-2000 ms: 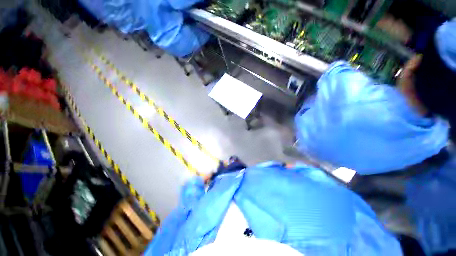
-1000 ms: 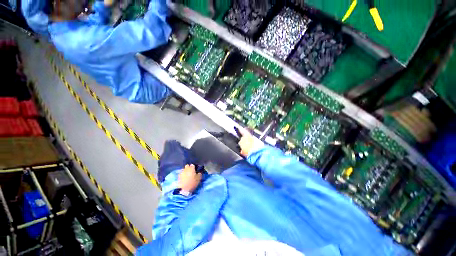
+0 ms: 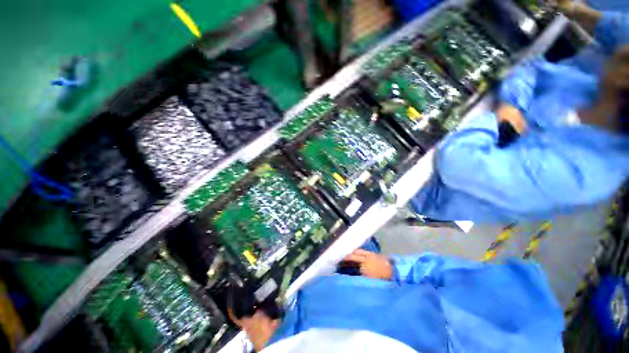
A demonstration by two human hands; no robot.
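A green circuit board point(image 3: 238, 224) crowded with silver and white parts lies in a black carrier on the conveyor, in front of me. My left hand point(image 3: 256, 327) is at the conveyor's front edge, low in the view, with dark coverings near its fingertips; its fingers are blurred and I cannot tell whether it holds anything. My right hand point(image 3: 371, 264) is beside the white front rail point(image 3: 345, 243), over my body, with black coverings on its fingers; I cannot tell whether it holds anything. Both blue sleeves run toward the bottom of the view.
More boards lie along the line, one at lower left point(image 3: 127, 318) and others toward upper right. Behind the rail are a dark bin point(image 3: 103, 180), a light bin point(image 3: 178, 146) and another dark bin point(image 3: 233, 105). Another worker's blue sleeve point(image 3: 524, 183) is at right. A blue cord point(image 3: 48, 186) hangs at left.
The view has swung from the aisle to the conveyor and bins. My left hand now shows at the line's front edge; my right hand now shows beside the front rail.
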